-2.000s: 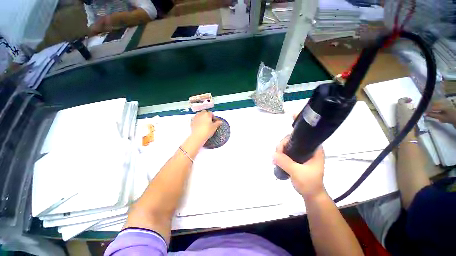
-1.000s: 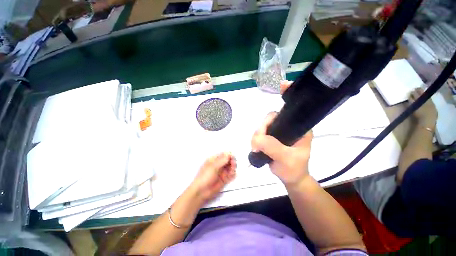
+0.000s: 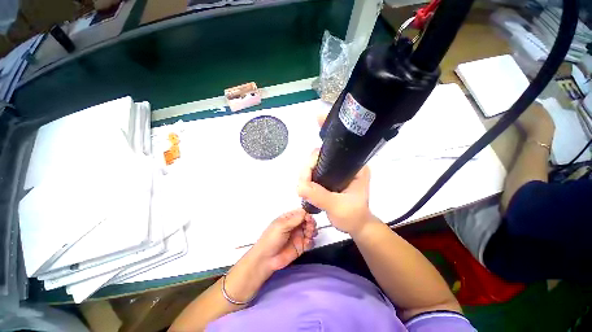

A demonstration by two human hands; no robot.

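Observation:
My right hand [image 3: 344, 198] is wrapped around the lower part of the black electric screwdriver [image 3: 363, 117], whose nose points down. My left hand [image 3: 289, 240] is palm-up with curled fingers, its fingertips at the screwdriver's nose. Whether a screw is between those fingertips is too small to tell. The white panel [image 3: 246, 207] lies in front of me and blends with the white bench surface. The round screw dish [image 3: 264, 137], full of grey screws, sits behind my hands.
White panels [image 3: 87, 188] are stacked unevenly at left, beside orange pieces [image 3: 172, 150]. A small pink box [image 3: 243, 96] and a clear screw bag [image 3: 332, 68] stand at the back. The black cable [image 3: 480, 139] curves at right, near a neighbouring person's arm [image 3: 529, 146].
My left hand went from the screw dish to the front and now meets the screwdriver's nose. My right hand has brought the screwdriver left and closer to me. The camera view has shifted.

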